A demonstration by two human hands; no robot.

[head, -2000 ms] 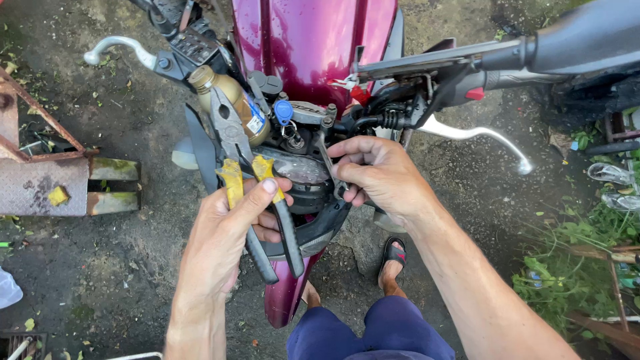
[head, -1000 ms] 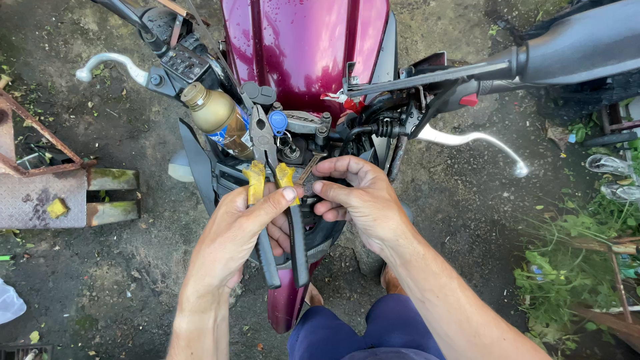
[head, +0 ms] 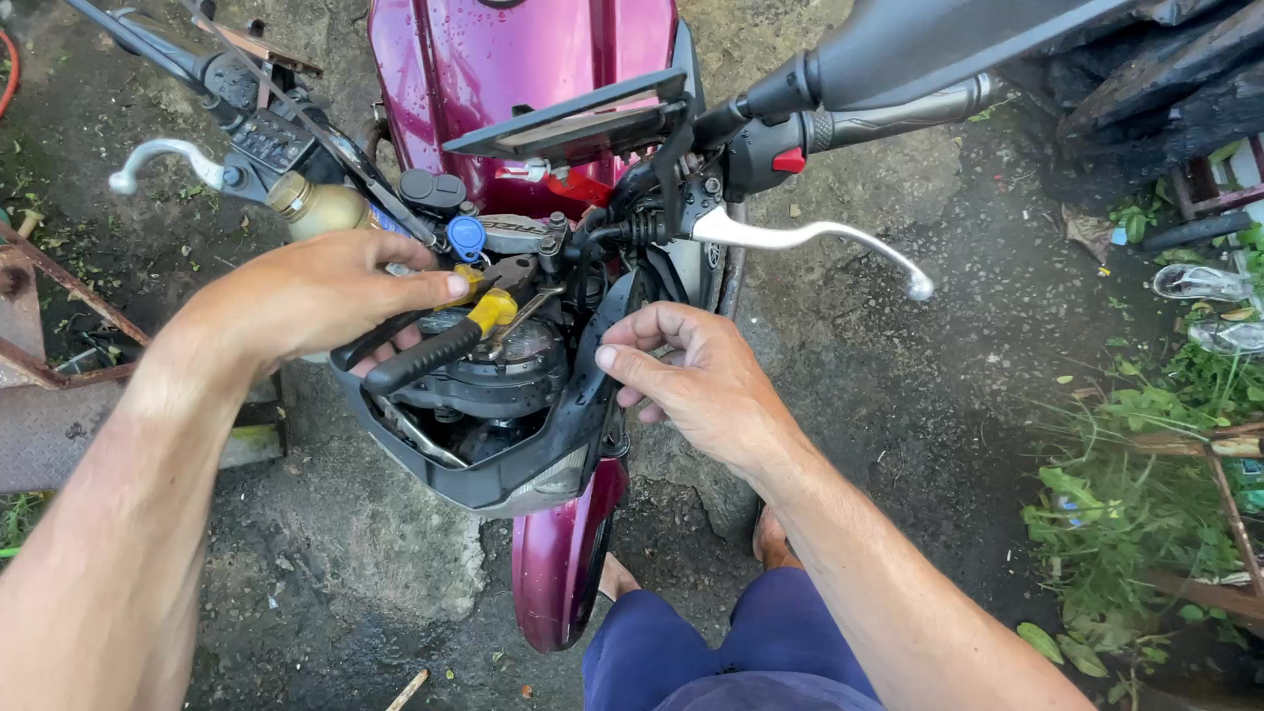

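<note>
Pliers (head: pixel 494 312) with yellow and black handles lie over the motorcycle's round instrument cluster (head: pixel 484 370), jaws pointing up and right. My left hand (head: pixel 326 291) is at their handles, thumb stretched over them; whether it grips them cannot be made out. A metal wrench (head: pixel 523 321) rests beside the pliers' yellow grip. At the right edge of the black front fairing (head: pixel 585 395) is my right hand (head: pixel 681 380), thumb and forefinger close together; anything small between them is not visible. A blue key fob (head: pixel 466 237) sits just above the pliers.
A brake lever (head: pixel 810 235) and a mirror (head: pixel 918 49) reach out on the right, another lever (head: pixel 168 156) on the left. A capped bottle (head: pixel 321 205) stands by the handlebar. The purple tank (head: pixel 523 99) is behind; a rusty metal frame (head: pixel 74 286) is at far left.
The pliers, upright in my left hand before, now lie slanted over the instruments. The wrench, earlier at my right fingers, now lies beside them. My right hand has moved to the fairing's edge.
</note>
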